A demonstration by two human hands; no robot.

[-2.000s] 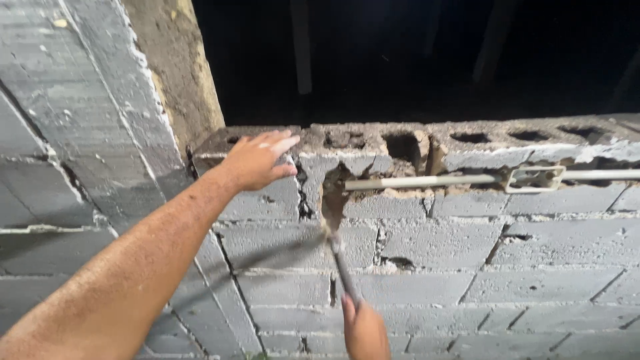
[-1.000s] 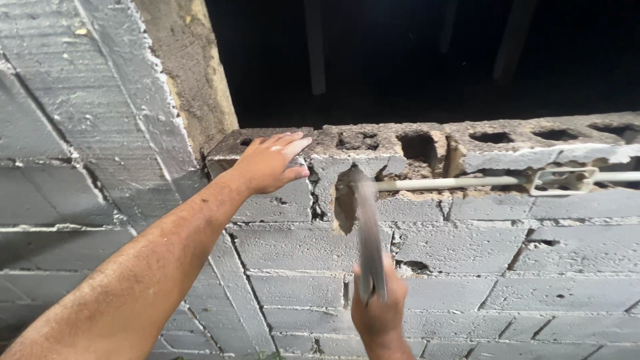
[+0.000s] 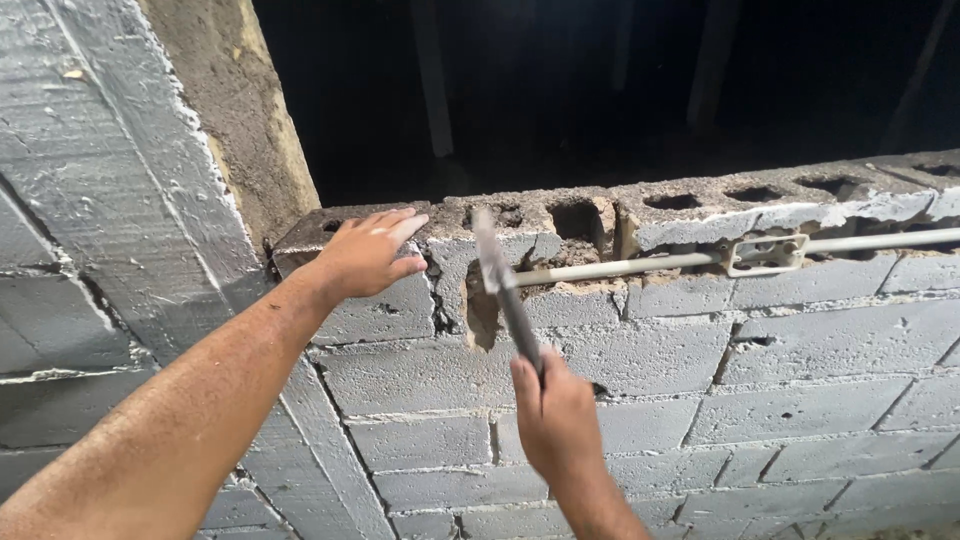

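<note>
My left hand [image 3: 369, 251] rests flat, fingers spread, on the top edge of a grey concrete block [image 3: 382, 307] at the wall's left end. My right hand [image 3: 556, 405] grips the dark handle of a hammer-like striking tool [image 3: 499, 274], somewhat blurred. Its head stands before the broken block, just left of the end of a pale plastic conduit [image 3: 622, 268]. Beneath the head, a ragged hole [image 3: 481, 307] opens in the block face. Farther right, the conduit meets a white electrical box frame [image 3: 768, 256] set in the chipped channel.
A concrete column [image 3: 232, 105] with rough edges rises at the left. Behind the hollow-topped block course [image 3: 750, 193] lies a dark opening with dim upright posts. Painted blockwork [image 3: 840, 352] with open joints fills the lower right.
The tool in my right hand has moved from low, at the hole's bottom, up in front of the block. My left hand has stayed on the wall top.
</note>
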